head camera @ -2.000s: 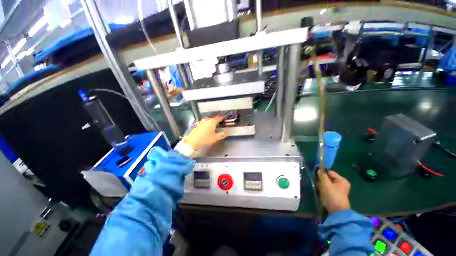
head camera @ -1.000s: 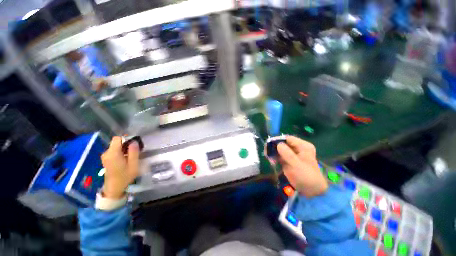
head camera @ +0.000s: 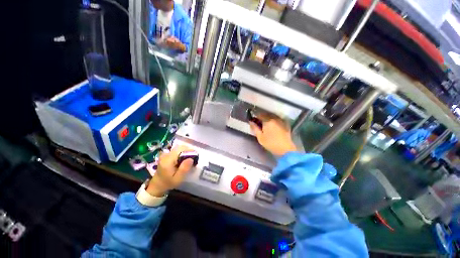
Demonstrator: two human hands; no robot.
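My left hand (head camera: pixel 172 170) holds a small dark-faced square unit (head camera: pixel 188 158) with a pale edge in its fingertips, in front of the left end of the press's white control panel (head camera: pixel 227 177). My right hand (head camera: pixel 272 132) reaches in under the upper plate of the press (head camera: pixel 275 98) and holds a second small dark unit (head camera: pixel 253 119) at the lower fixture. The fingers partly hide that unit and the fixture. I cannot tell whether the unit touches the fixture.
A blue box (head camera: pixel 128 103) with a clear upright tube (head camera: pixel 97 70) stands left of the press. Small silver-pink square pieces (head camera: pixel 137 162) lie between box and press. A red button (head camera: pixel 239 184) is mid-panel. A yellowish hose (head camera: pixel 355 156) hangs at right. A person (head camera: pixel 174 25) is behind.
The view has swung left. My right hand has moved from the bench's right side into the press with its unit. My left hand still holds its unit near the panel's left end.
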